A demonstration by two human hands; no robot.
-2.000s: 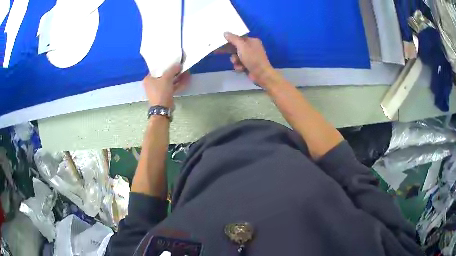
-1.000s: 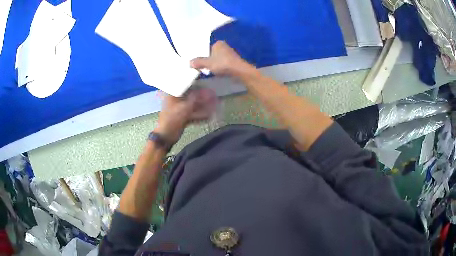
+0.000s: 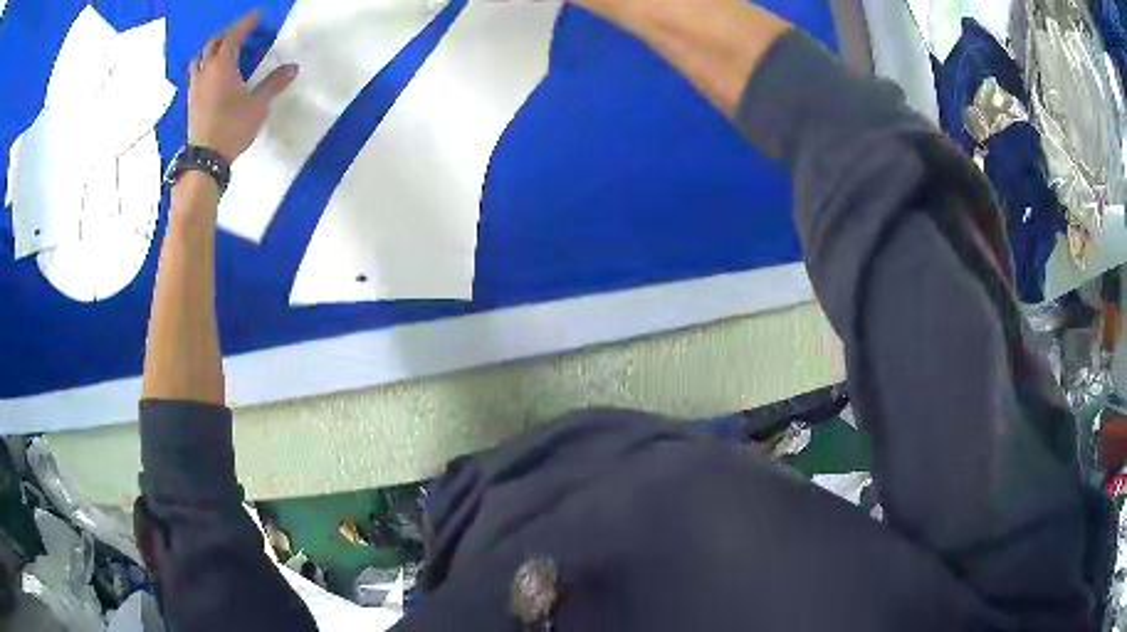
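Two white card pattern pieces lie on blue fabric (image 3: 643, 185). The left panel (image 3: 324, 77) slants beside the right panel (image 3: 414, 185), with a blue gap between them; their tops are cut off by the frame. My left hand (image 3: 237, 89), with a dark bracelet at the wrist, is at the left panel's left edge, fingers spread, gripping nothing. My right forearm reaches past the top edge; only a sliver of my right hand (image 3: 525, 3) shows at the right panel's top, and its grip is hidden.
Overlapping white pattern pieces (image 3: 99, 161) lie on the fabric at the left. Pale underlay paper (image 3: 494, 346) borders the fabric above the green table edge (image 3: 643, 370). Dark blue scraps (image 3: 1020, 185) and clear plastic (image 3: 1069, 99) lie at the right. Litter covers the floor below.
The two panels are turned and lie differently, broad ends towards me. My left hand has moved up and left and is spread. My right hand has moved up, mostly out of frame. The view has shifted.
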